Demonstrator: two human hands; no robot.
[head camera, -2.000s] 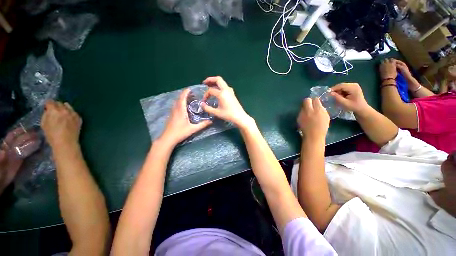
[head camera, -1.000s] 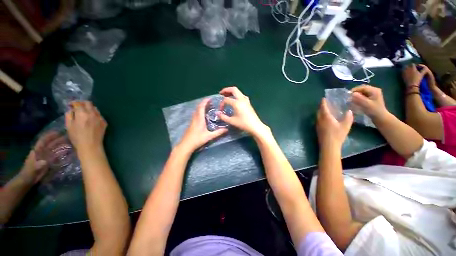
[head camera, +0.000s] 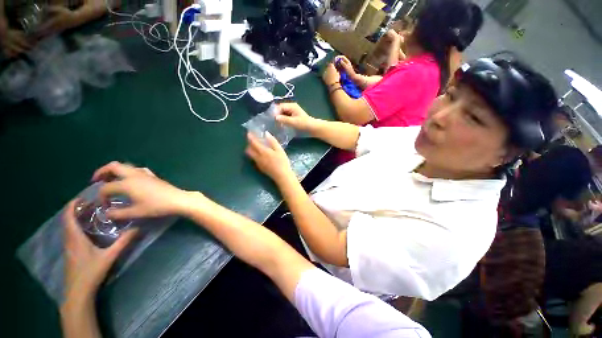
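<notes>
A clear round plastic case (head camera: 104, 218) with shiny rings is held low over the dark green bench, at the lower left. My left hand (head camera: 89, 254) is curved around its near left side. My right hand (head camera: 142, 195) reaches over it from the right, thumb and fingers on its rim. The fingers hide part of the case. A flat clear poly bag (head camera: 45, 254) lies under the hands on the bench. Whether the case is inside a bag I cannot tell.
Right beside me, a person in white (head camera: 409, 218) holds a small clear bag (head camera: 267, 125). White cables (head camera: 191, 89), a power strip (head camera: 211, 33) and a black pile (head camera: 284, 33) lie beyond. Cloudy bagged cases (head camera: 59, 79) are at upper left. A person in pink (head camera: 409, 92) holds something blue.
The view has swung to the right, so my hands and the case appear further left and lower. The neighbour's head now shows. My grip on the case looks much the same.
</notes>
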